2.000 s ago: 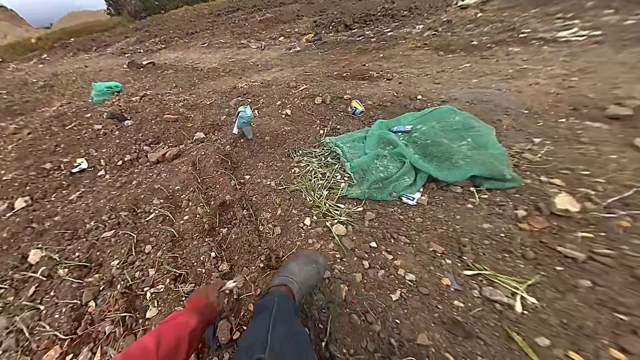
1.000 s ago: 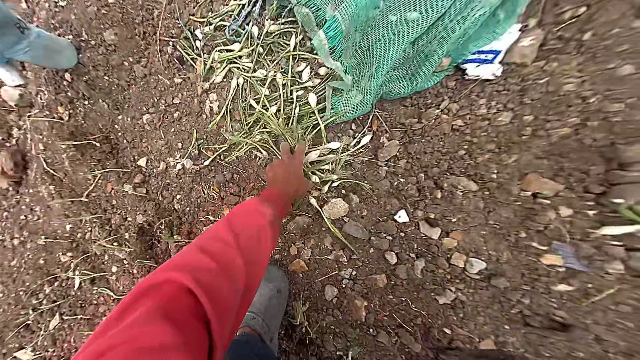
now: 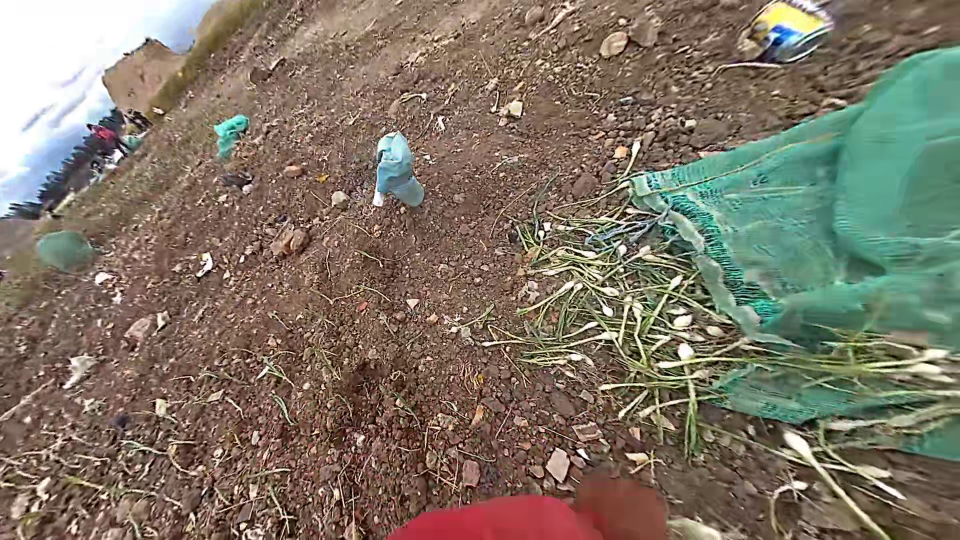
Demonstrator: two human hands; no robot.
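Blurred at the bottom edge is my left hand point(image 3: 624, 508), with a red sleeve point(image 3: 499, 519) behind it. Its fingers cannot be made out, nor whether it holds anything. Above it, a loose pile of green-stemmed seedlings with white bulbs point(image 3: 637, 300) lies on the soil. The pile touches the mouth of a green mesh sack point(image 3: 787, 202) spread out on the right. More bulb seedlings point(image 3: 870, 367) lie across the lower part of the mesh, and a few are on the soil below. My right hand is out of view.
A light blue crumpled object point(image 3: 397, 172) sits on the stony soil. A green mesh bundle point(image 3: 230, 135) lies farther off, a green object point(image 3: 66, 250) at the left. A blue and yellow wrapper or container point(image 3: 791, 30) is at the top right. Distant people point(image 3: 109, 142) are indistinct.
A second ago my left hand reached to the pile's lower edge; now it is below the pile at the frame's bottom. Seedlings now lie over the lower mesh. The view has swung upward and tilted.
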